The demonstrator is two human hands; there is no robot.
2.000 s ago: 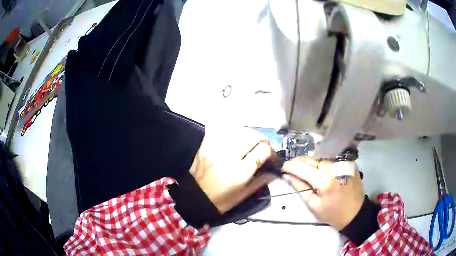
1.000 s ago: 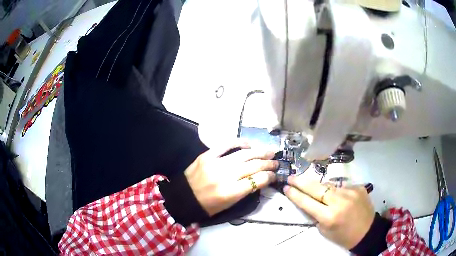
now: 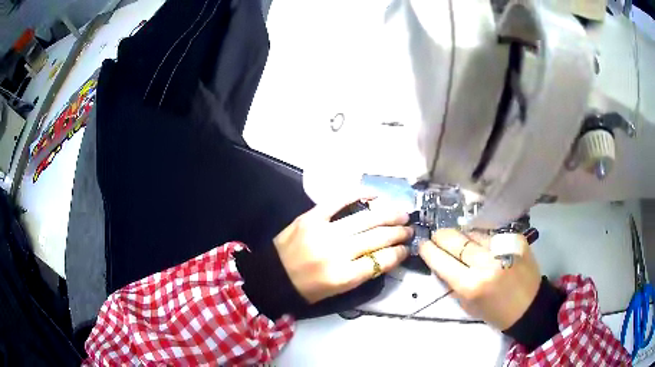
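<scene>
A large black garment panel (image 3: 165, 186) with pale stitch lines lies left of the sewing machine, its narrow end reaching the presser foot (image 3: 439, 204). My left hand (image 3: 348, 247) lies on this end with its fingertips close to the left of the foot, pressing the cloth. My right hand (image 3: 485, 276) is just in front of the foot, its fingertips on the cloth's small end. A thin dark pointed tool (image 3: 531, 235) shows partly behind my right hand; most of it is hidden. The needle is too blurred to make out.
The white machine head (image 3: 495, 107) with a ribbed knob (image 3: 597, 149) rises over the work at the right. Blue-handled scissors (image 3: 638, 322) lie at the right edge. A red-and-yellow sticker (image 3: 63, 129) is on the table at the left. Dark cloth (image 3: 32, 287) hangs at the lower left.
Since two seconds ago my left hand has flattened onto the cloth beside the foot, and the pinched end now lies at the foot. Since one second ago the whole view has shifted slightly.
</scene>
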